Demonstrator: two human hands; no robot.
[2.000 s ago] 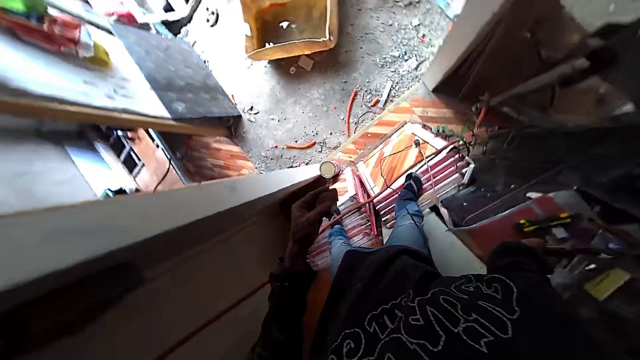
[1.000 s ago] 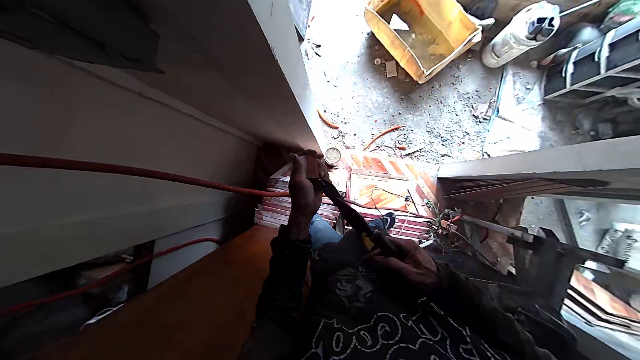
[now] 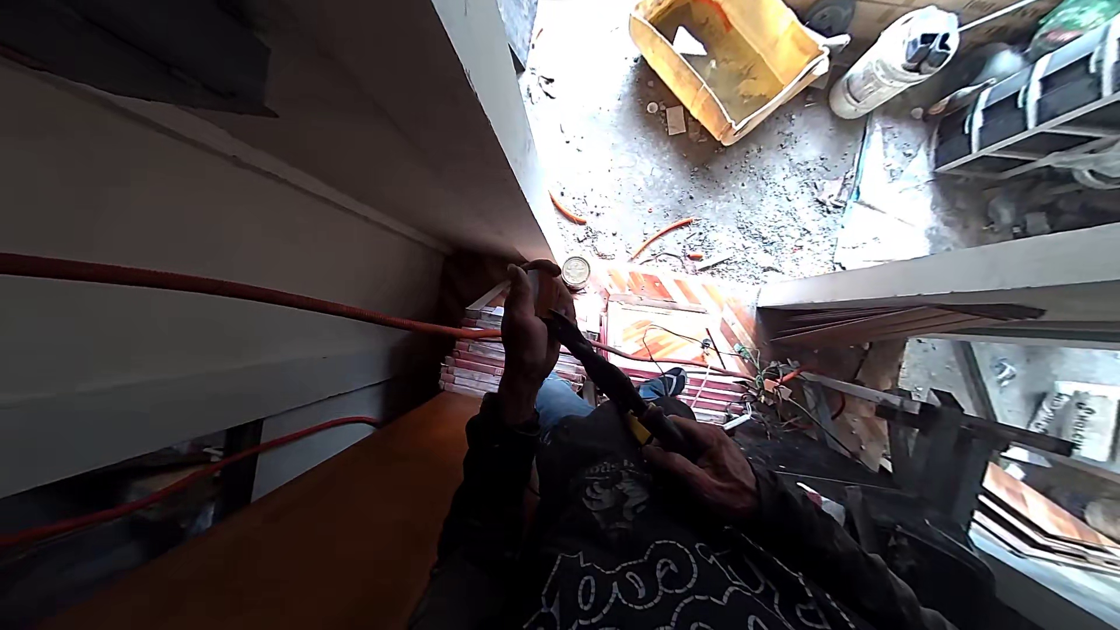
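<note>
My left hand [image 3: 529,337] is raised near the wall's edge, its fingers closed around a small brownish block-like piece [image 3: 544,289]. In my right hand [image 3: 709,464] is the handle of a long dark tool [image 3: 612,376] with a yellow part; its kind cannot be told. The tool slants up to the left, and its far tip meets or lies very close to the piece in my left hand. An orange-red hose [image 3: 350,308] runs from the left edge to behind my left hand. A round can [image 3: 575,272] stands just beyond that hand.
Stacked boards [image 3: 472,363] lie below, beside a patterned panel [image 3: 656,328]. A yellow cut-open container [image 3: 744,66], a white bucket [image 3: 884,70] and orange hose scraps [image 3: 662,236] are on the littered floor. Pale walls [image 3: 490,96] rise at left and right [image 3: 945,267]. Tangled wires [image 3: 766,376] hang at right.
Two seconds ago the right hand was at the right by a cluttered surface; now it holds the dark tool against or near the left hand's piece. The view has swung strongly.
</note>
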